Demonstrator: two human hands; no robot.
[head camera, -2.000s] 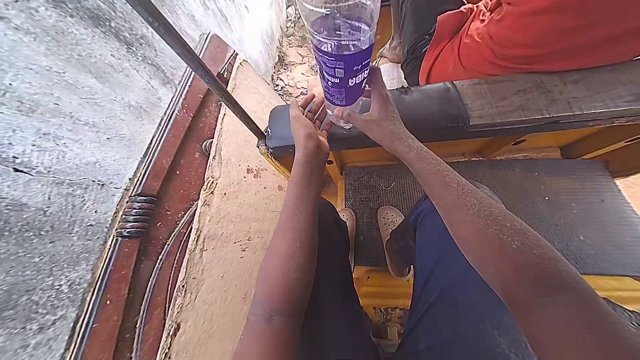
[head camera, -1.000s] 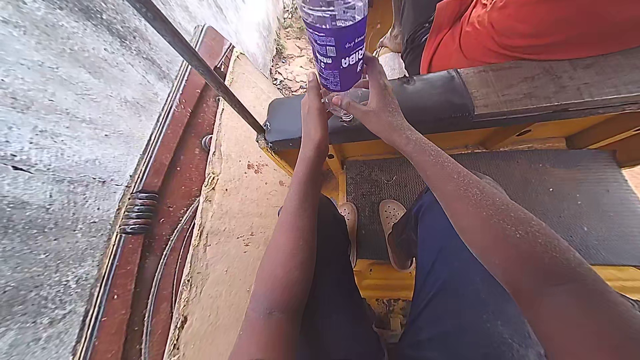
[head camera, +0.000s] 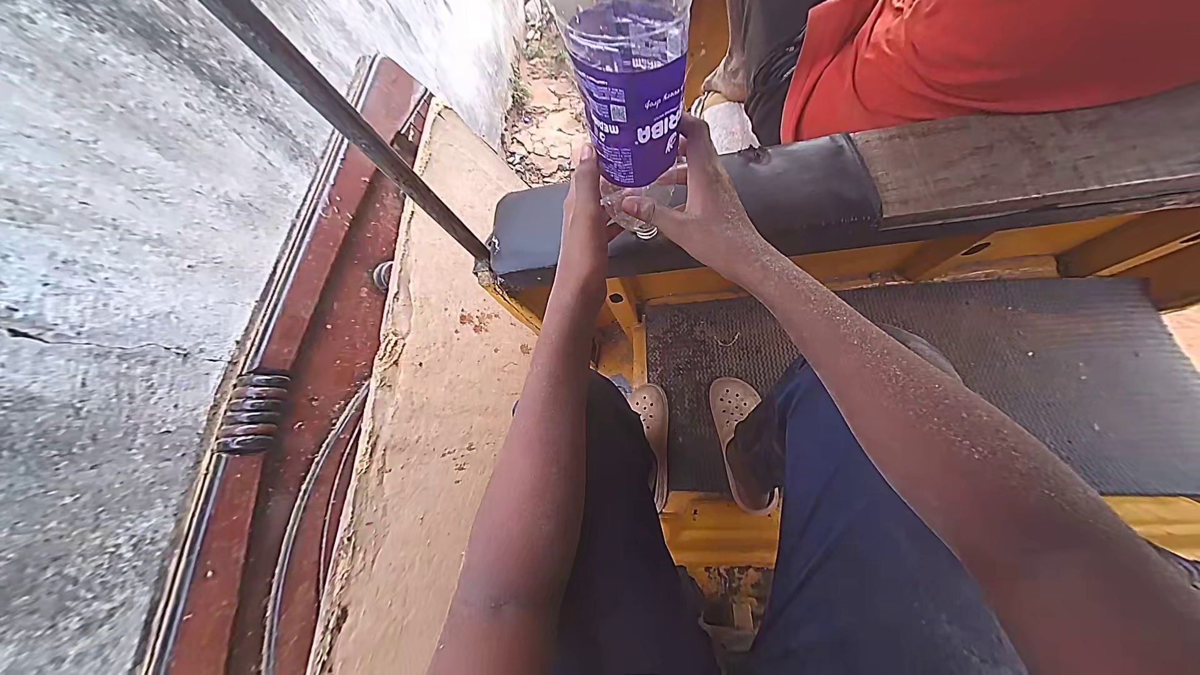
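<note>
A clear plastic bottle with a purple printed label is held upside down at the top middle, its threaded neck pointing down and no cap visible on it. My left hand presses along the left side of the bottle's lower end, fingers partly hidden behind it. From the right, my right hand grips the tapered shoulder, thumb across the front near the neck. Both hands are above the black padded end of a seat back. The bottle's base runs out of the top of the view.
A black padded rail joins a wooden board. Beyond it sits a person in red clothing. A dark metal pole slants at left, near a rough wall. A ribbed black mat covers the floor by my tan clogs.
My left hand's fingers, spread beside the bottle two seconds ago, now lie closer along its side. The bottle stays upside down in my hands.
</note>
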